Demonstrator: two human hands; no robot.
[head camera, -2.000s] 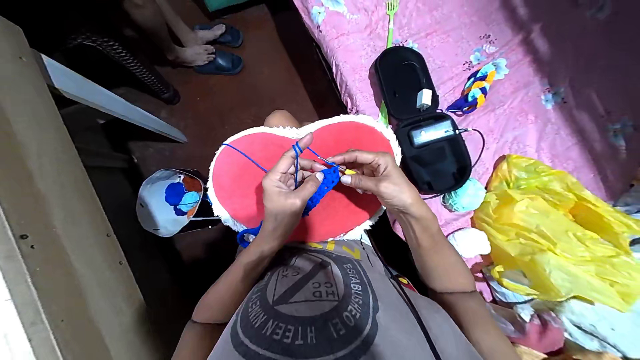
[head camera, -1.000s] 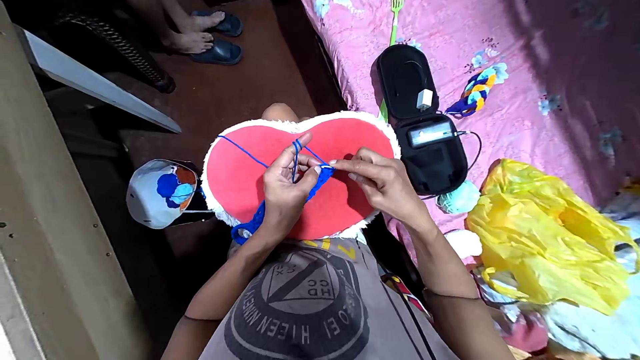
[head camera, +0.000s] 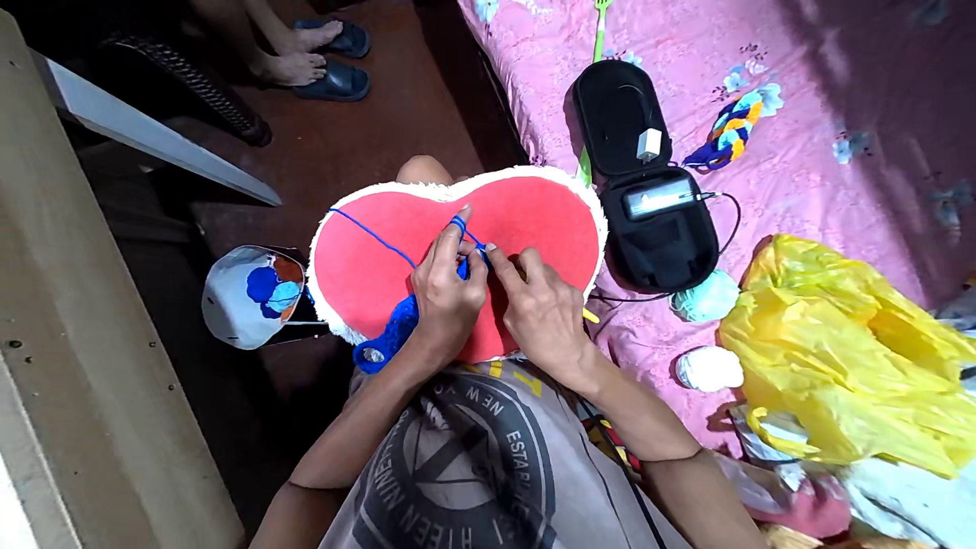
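My left hand (head camera: 450, 293) pinches a blue crocheted piece (head camera: 396, 329), with blue yarn (head camera: 375, 235) looped round its raised index finger. The yarn runs left across a red heart-shaped cushion (head camera: 366, 282) with a white fluffy edge, which lies on my lap. My right hand (head camera: 537, 305) meets the left at the top end of the blue work, its index fingertip on the stitches. A yellow tip (head camera: 590, 315) shows beside the right hand; whether it belongs to a crochet hook in that hand is hard to tell.
A pail with yarn balls (head camera: 229, 305) stands at left. On the pink bedspread (head camera: 808, 198) at right lie an open black case (head camera: 621, 114), a braided yarn piece (head camera: 732, 133), a mint yarn ball (head camera: 705, 296), a white ball (head camera: 709, 369) and a yellow plastic bag (head camera: 854, 358). A person's feet (head camera: 301, 65) are upper left.
The right hand has turned more palm-down, its index fingertip now against the blue work. The left hand keeps its hold, yarn still around its finger.
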